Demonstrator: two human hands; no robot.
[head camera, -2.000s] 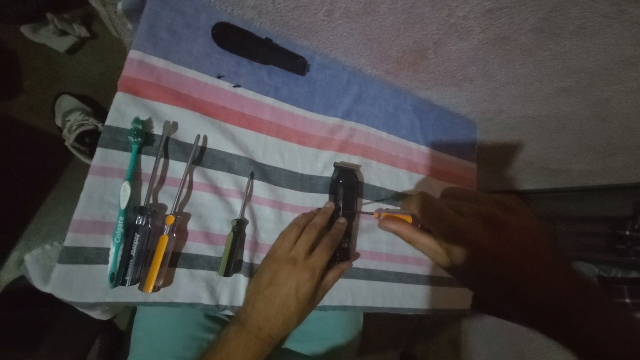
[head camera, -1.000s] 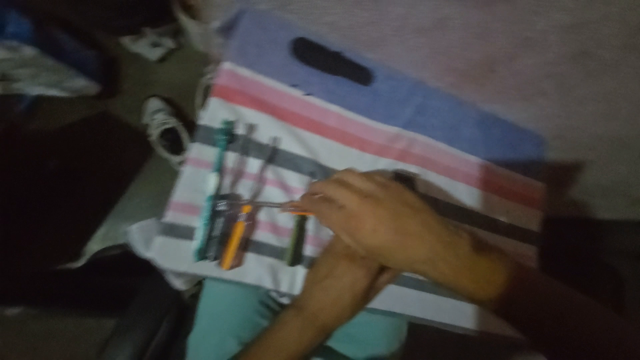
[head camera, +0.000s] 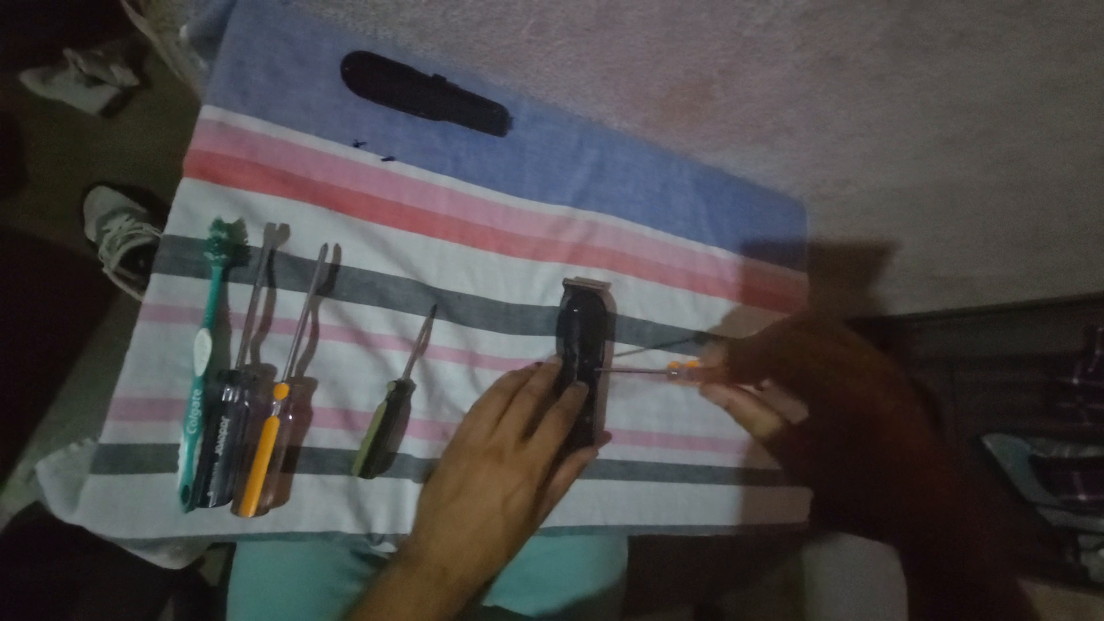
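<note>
A black hair clipper (head camera: 585, 323) lies upright in view on a striped cloth (head camera: 483, 405), its metal blade at the top end. My left hand (head camera: 509, 440) rests on its lower body, fingers closed around it. From the right, my right hand (head camera: 759, 379) pinches a screwdriver (head camera: 642, 371) with a clear and orange handle, its tip at the clipper's right side. Left of my hands lie a short green-handled screwdriver (head camera: 384, 427), a screwdriver with an orange and clear handle (head camera: 272, 444), a dark-handled tool with a forked tip (head camera: 226, 440) and a green and white toothbrush (head camera: 200, 371).
At the cloth's far blue part lies a black elongated cover-like piece (head camera: 423, 93), with small dark bits (head camera: 388, 159) nearer me. A sneaker (head camera: 121, 233) is on the floor at left. A rough pale surface (head camera: 862, 129) borders the cloth's far right side.
One second ago my hands were together, the screwdriver pointing left over the tools. Now they are apart, the left on the clipper and the right holding the screwdriver against its side, much as two seconds ago.
</note>
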